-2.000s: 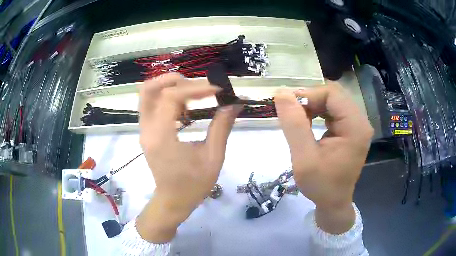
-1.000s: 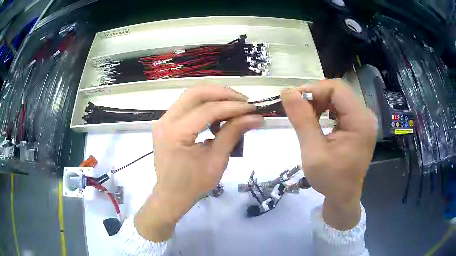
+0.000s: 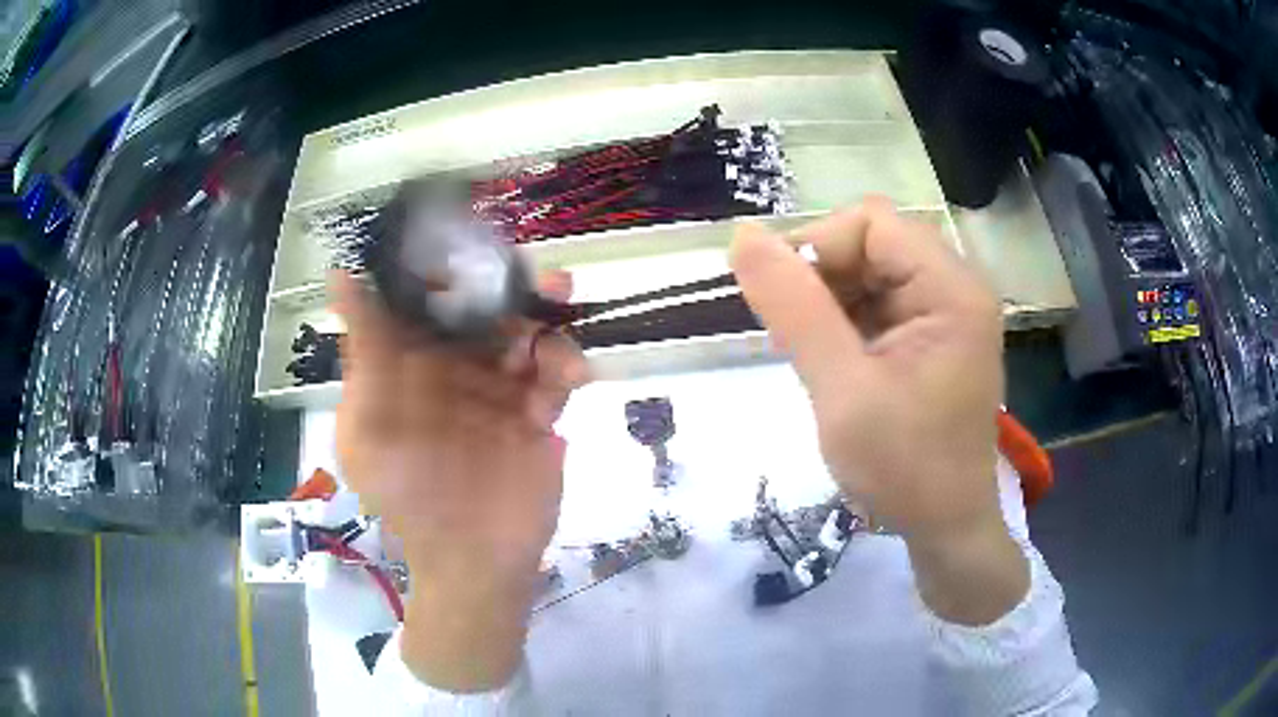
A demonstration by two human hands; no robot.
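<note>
My left hand [image 3: 463, 434] holds a black tape roll with a pale core [image 3: 456, 273], blurred, in front of the parts tray. My right hand [image 3: 904, 385] pinches a small white end between thumb and fingers. Thin black leads [image 3: 652, 297] run taut between the two hands, above the tray's near slot. The white connector housing [image 3: 273, 544] sits at the board's left end, with red and black wires leaving it. Black connectors with white parts [image 3: 806, 560] lie on the white board [image 3: 659, 616] at right of centre.
The cream parts tray [image 3: 855, 154] holds red-black leads [image 3: 617, 189] and black leads. Orange clamps [image 3: 1026, 455] grip the board. Clear blister trays [image 3: 140, 350] stand left and right. A grey box with coloured buttons [image 3: 1107, 280] and black tape rolls [image 3: 981, 105] stand at right.
The tape roll has come into view in my left hand, which has moved left and turned palm-up. My right hand still pinches the white end. The camera view has shifted.
</note>
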